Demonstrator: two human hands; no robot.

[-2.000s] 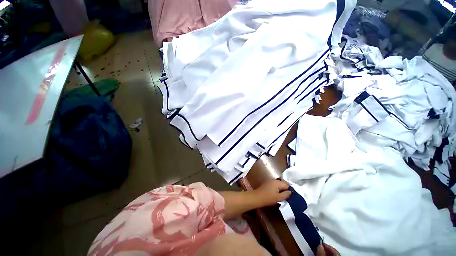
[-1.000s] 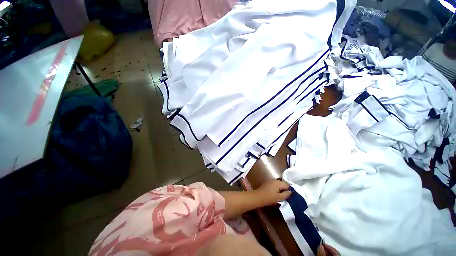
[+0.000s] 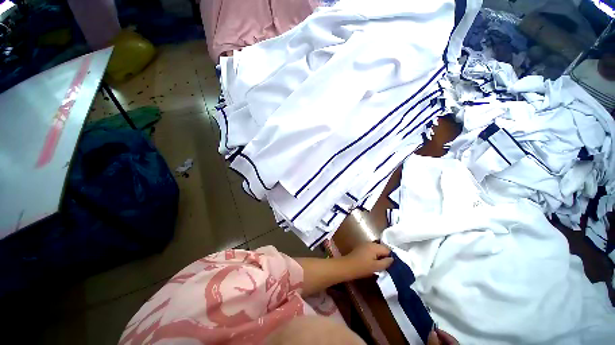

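A white garment (image 3: 485, 263) lies spread on the reddish-brown table in front of me. Its navy hem band (image 3: 407, 291) with a white edge runs along the table's near edge. My left hand (image 3: 369, 259) grips the upper end of the band between thumb and fingers. My right hand (image 3: 442, 338) is at the bottom edge of the picture, mostly cut off, with its fingertips on the lower end of the band. A small dark tip shows by its fingers; I cannot tell clearly what it is.
A layered stack of white garments (image 3: 337, 101) with navy lines lies beyond my left hand. A crumpled pile of white garments (image 3: 539, 135) is at the far right. A white table (image 3: 40, 135), a dark blue bag (image 3: 125, 189) and a yellow bag (image 3: 129, 55) stand at the left.
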